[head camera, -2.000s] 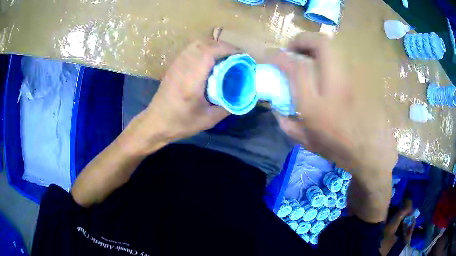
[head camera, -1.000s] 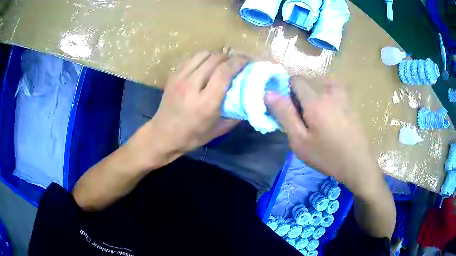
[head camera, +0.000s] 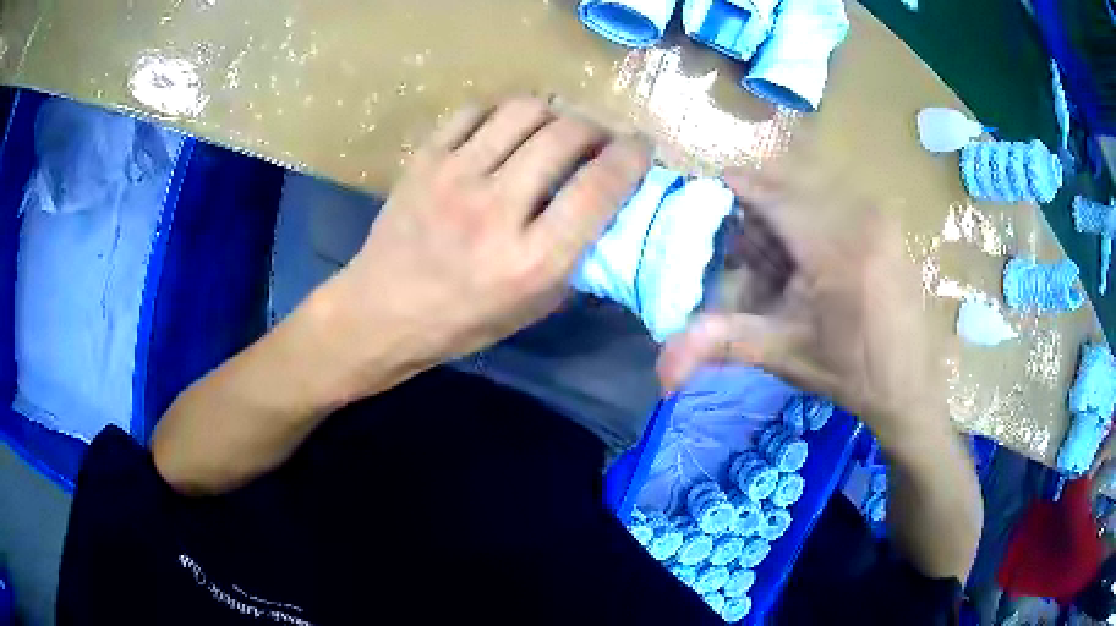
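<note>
My left hand grips the sleeve end of a light-blue joined assembly, in front of me near the table edge. The assembly lies sideways, with its scalloped collar end towards the right and a dark line around it beside the collar. My right hand is blurred, with its thumb and fingers spread around the collar end. Whether it touches or grips the collar cannot be told. The fingers of my left hand hide part of the sleeve.
Light-blue housings stand at the table's top edge. Ribbed parts and white paddle-shaped pieces lie along the right side. Below the edge, one blue bin holds rows of ribbed parts; the left bin has a white lining. A red item is lower right.
The assembly has turned from its open mouth facing the camera to lying sideways. Since one second ago, my right thumb has left the collar's mouth and that hand has spread open.
</note>
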